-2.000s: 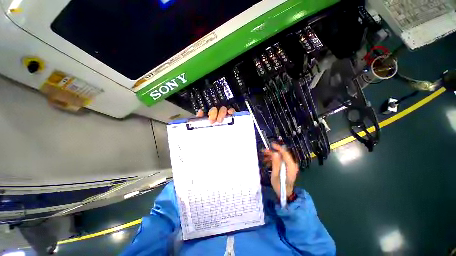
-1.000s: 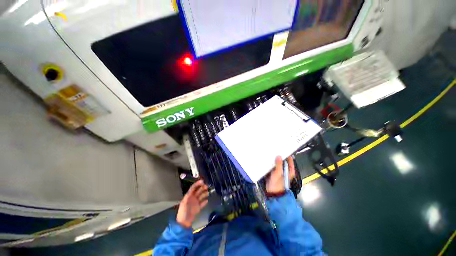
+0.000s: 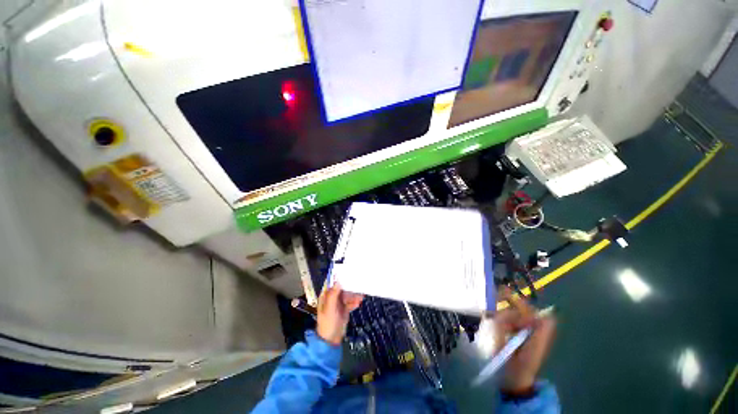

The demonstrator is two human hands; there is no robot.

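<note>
The clipboard [image 3: 487, 267] with a white record sheet [image 3: 413, 255] lies over the tape feeders, its dark clip towards the left. My left hand [image 3: 336, 314] grips the clipboard's lower left corner by the clip, thumb on the edge. My right hand [image 3: 526, 335] is blurred, near the board's lower right corner; I cannot tell if it touches the board. It holds a white pen [image 3: 503, 356] that slants down to the left.
The tape feeders [image 3: 388, 327] stick out below the green SONY band [image 3: 388, 174]. A posted sheet [image 3: 392, 57] hangs on the machine window. A keyboard [image 3: 566, 154] sits on the right shelf, with cables and a ring-shaped part [image 3: 528, 215] below it.
The clipboard has turned so its clip, first at the right, now points left. My left hand has moved up onto it. My right hand has moved right and down with the pen.
</note>
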